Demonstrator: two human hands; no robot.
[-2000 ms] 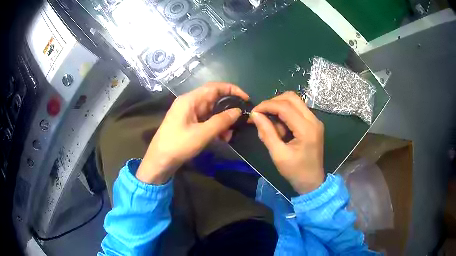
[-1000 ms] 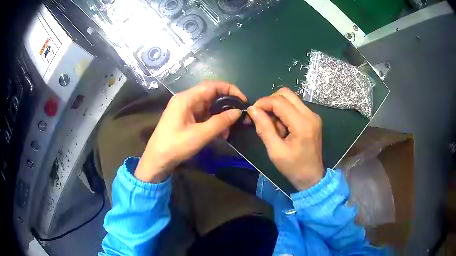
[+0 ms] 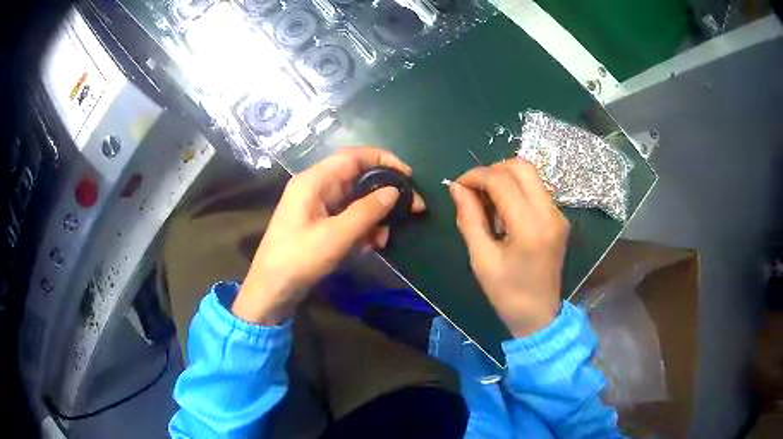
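My left hand holds a round black part between thumb and fingers above the board's near edge. My right hand is to its right, apart from the part, with thumb and forefinger pinched on a tiny silver metal pin. A clear bag of pins lies on the dark green board beyond the right hand. Loose pins lie scattered by the bag's left corner.
A clear blister tray with round black parts and strong glare lies at the upper left. The machine control panel with a red button stands at the left. A cardboard box with a plastic liner is at lower right.
My right hand has moved right, away from the black part, with the pin at its fingertips. My left hand still holds the part, now tilted differently. The view has shifted slightly.
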